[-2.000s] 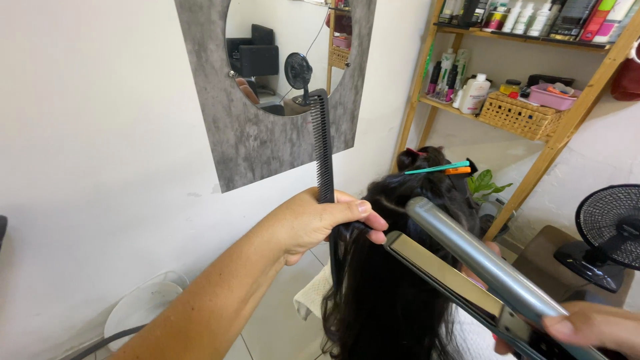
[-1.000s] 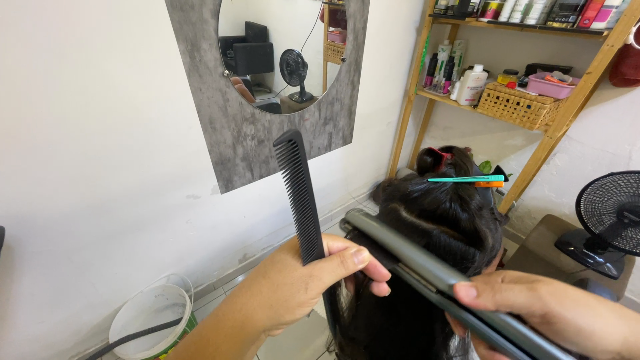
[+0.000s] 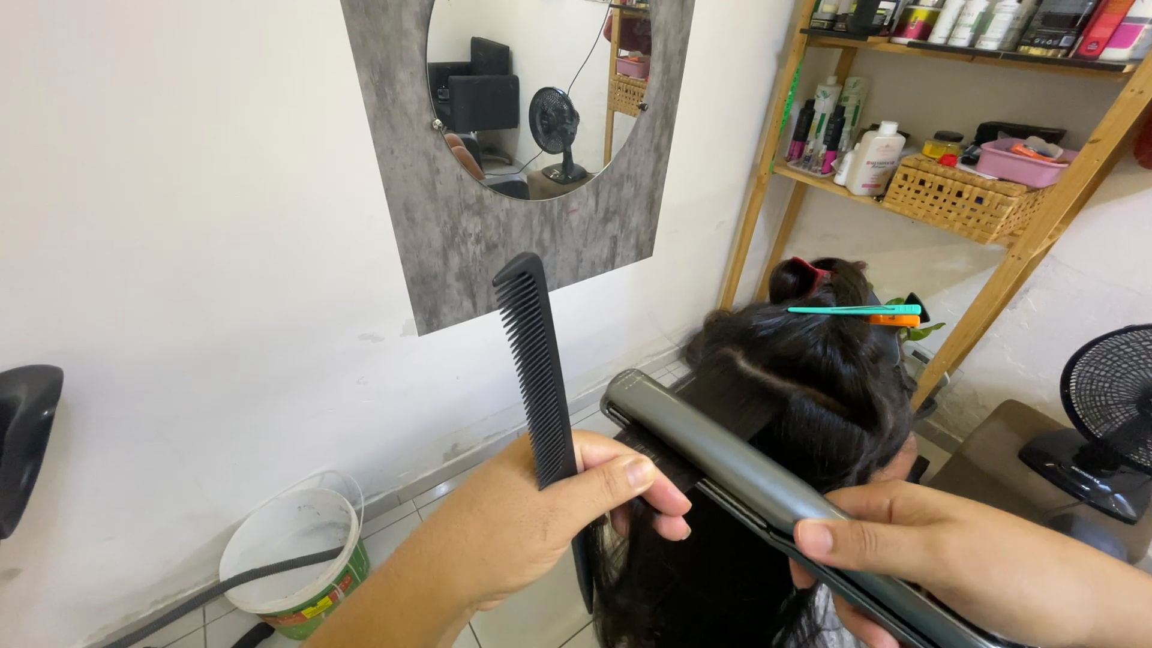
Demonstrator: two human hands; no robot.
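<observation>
My left hand (image 3: 576, 513) grips a black comb (image 3: 540, 378), its teeth facing left and its tip up. The fingers of this hand are close beside a strand of dark hair; whether they pinch it cannot be told. A hair straightener (image 3: 720, 450) in my right hand (image 3: 900, 549) is closed around a flat section of that hair. The seated person's head (image 3: 801, 387) shows a parting across the back. Hair on top is pinned up with a teal clip (image 3: 846, 310), an orange clip (image 3: 895, 320) and a red clip (image 3: 814, 273).
A round mirror on a grey panel (image 3: 531, 243) hangs on the wall ahead. Wooden shelves (image 3: 1035, 216) with bottles and a woven basket (image 3: 963, 198) stand at right, near a black fan (image 3: 1111, 405). A white bucket (image 3: 292, 562) with a grey hose is at lower left.
The straightener was open two seconds ago and is now closed on the hair. The comb, upright before, leans to the left with its tip lower in view.
</observation>
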